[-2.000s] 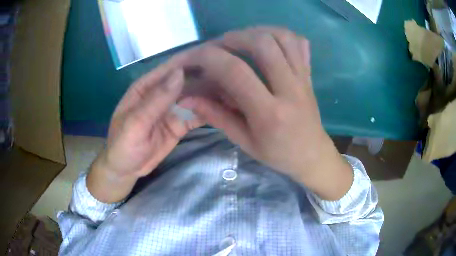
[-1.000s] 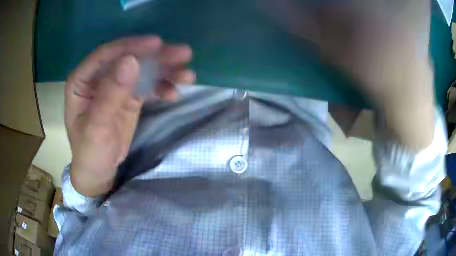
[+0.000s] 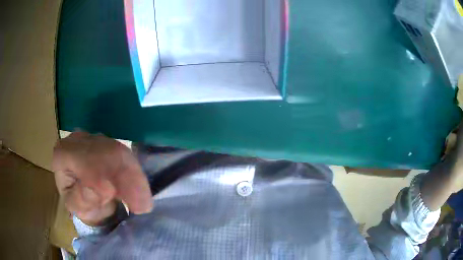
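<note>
An open box (image 3: 213,84) with white inside walls and pink and teal outer edges lies on the green mat (image 3: 345,117), cut off by the top edge. I see nothing inside its visible part. My left hand (image 3: 101,175) is below the mat's near edge at the left, its fingers curled downward; whether it holds something is hidden. My right hand (image 3: 453,165) is at the far right edge, mostly cut off, so its fingers and any held thing are out of sight.
A closed white carton (image 3: 431,30) with grey print stands at the upper right. A large brown cardboard wall (image 3: 30,76) runs along the left side. Part of another brown carton (image 3: 378,172) shows below the mat's near edge.
My right hand has moved from over the mat to the far right edge. My left hand has moved lower and turned over; the clear piece between its fingers no longer shows. More of the box shows.
</note>
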